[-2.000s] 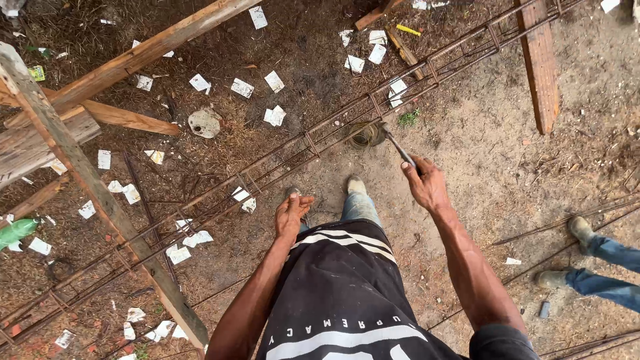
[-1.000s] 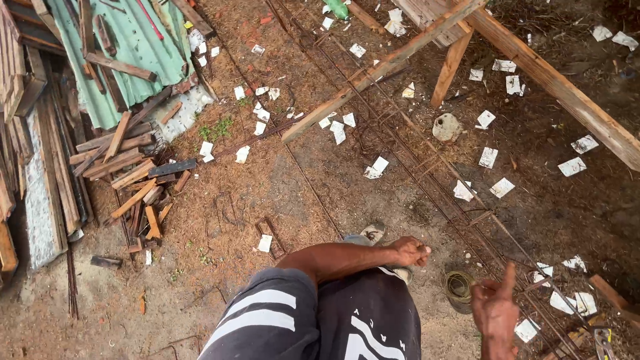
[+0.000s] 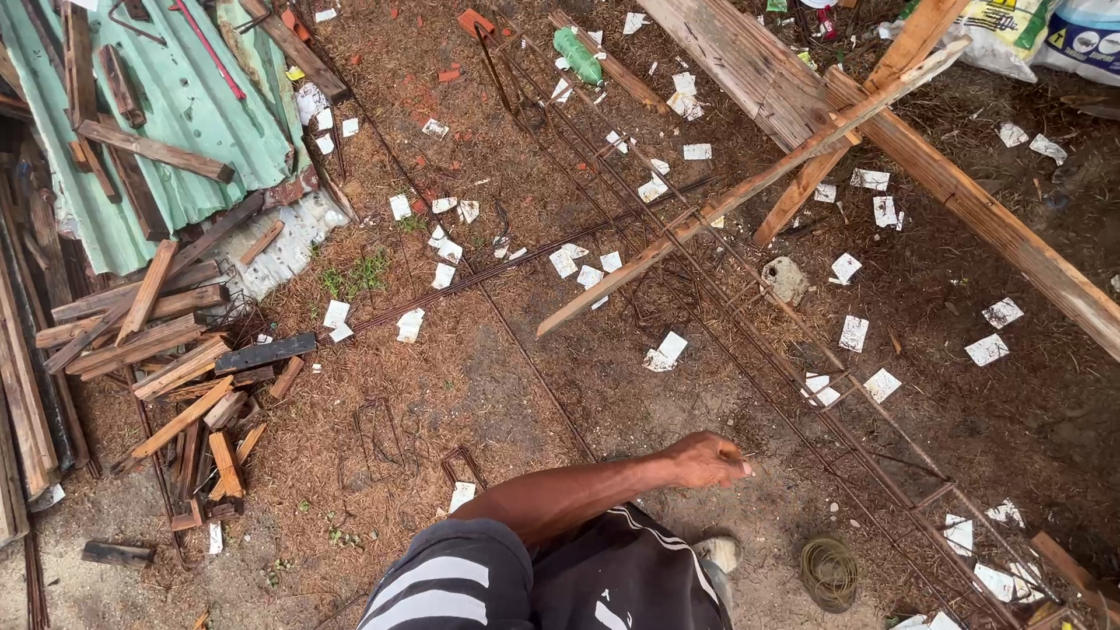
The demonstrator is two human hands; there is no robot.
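Observation:
My left hand hangs in front of my body at the lower middle, its fingers curled; whether something small is between them cannot be told. It is near a long rebar cage of rods and stirrups that runs diagonally over the ground. A coil of thin wire lies on the soil to the right of my shoe. My right hand is out of the frame.
A wooden brace crosses above the cage, joined to thick boards. Offcuts of wood are heaped at the left beside green corrugated sheets. Loose rebar, a green plastic bottle and paper scraps lie about.
The view has swung toward the wood pile at the left. My right hand, which held a tool two seconds ago and was visible one second ago, has left the frame.

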